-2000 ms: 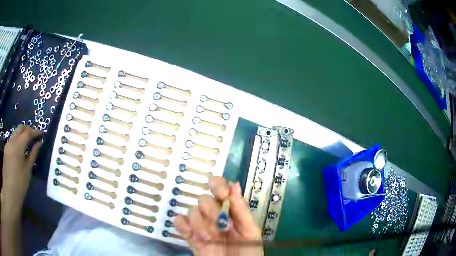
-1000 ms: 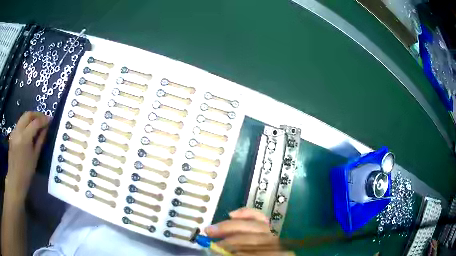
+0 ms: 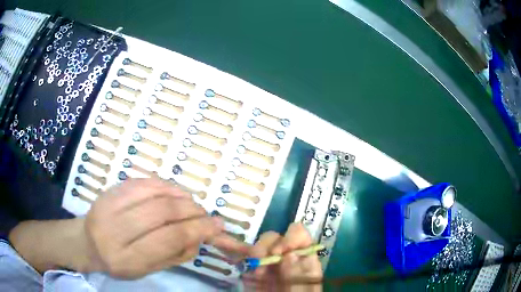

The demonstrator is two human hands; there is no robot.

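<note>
The white parts tray [image 3: 225, 78] has columns of tan dumbbell-shaped slots, many with round dark or silvery heads at one end. My left hand [image 3: 151, 231] is over its lower part and hides several slots. Its fingertips are beside the blue tip of a thin yellow brush-like stick [image 3: 271, 259]. I cannot tell whether they hold a small part. My right hand [image 3: 291, 262] grips the stick at the tray's lower right edge. Two grey metal fixture bars [image 3: 316, 191] with round nests lie side by side just beyond it, their lower ends partly hidden.
The black tray [image 3: 37, 105] of silver rings [image 3: 85, 60] is left of the white tray. A blue bin [image 3: 400, 239] with a round-topped bottle [image 3: 437, 221] stands right. Loose silver parts [image 3: 457, 248] and a perforated tray [image 3: 488, 259] lie beyond. Another white tray [image 3: 17, 48] is far left.
My left hand has moved right from the black tray to over the white tray, meeting the brush tip. My right hand still holds the stick, now tilted with its bare end up to the right.
</note>
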